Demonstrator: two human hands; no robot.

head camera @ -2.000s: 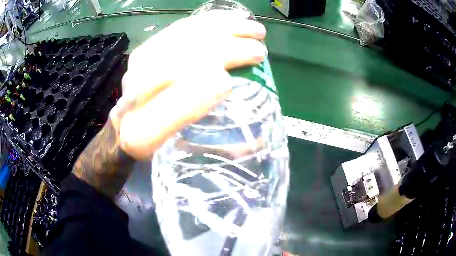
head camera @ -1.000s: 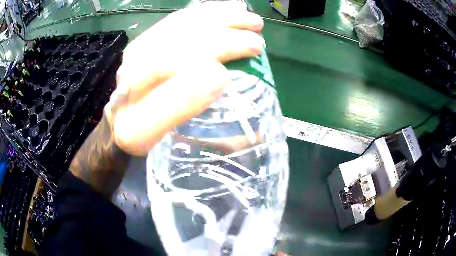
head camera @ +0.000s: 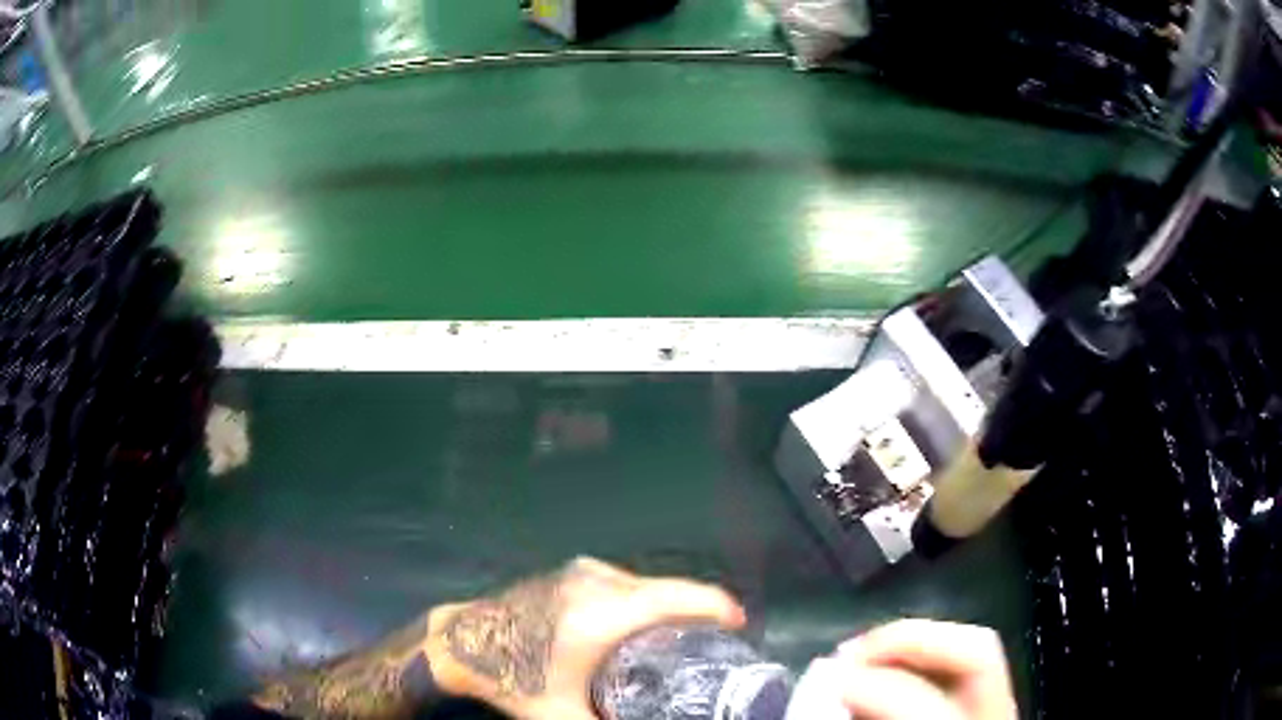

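Observation:
The clear plastic water bottle (head camera: 675,672) is low at the bottom edge, tilted with its neck towards the right. My left hand (head camera: 598,633) is wrapped around the bottle's body. My right hand (head camera: 914,675) is at the bottle's neck end, its fingers closed together at the cap area; whether a cap is in them is hidden. Both hands are partly cut off by the bottom edge.
The white-grey screw feeder (head camera: 879,436) stands on the green bench at the right. The electric screwdriver (head camera: 984,485) hangs in front of it. Black tray stacks stand at left (head camera: 70,366) and right (head camera: 1160,464). A white strip (head camera: 562,345) crosses the bench.
The bottle has come down from in front of the camera to the bottom edge, still in my left hand. My right hand has come into view at its neck. The view has shifted.

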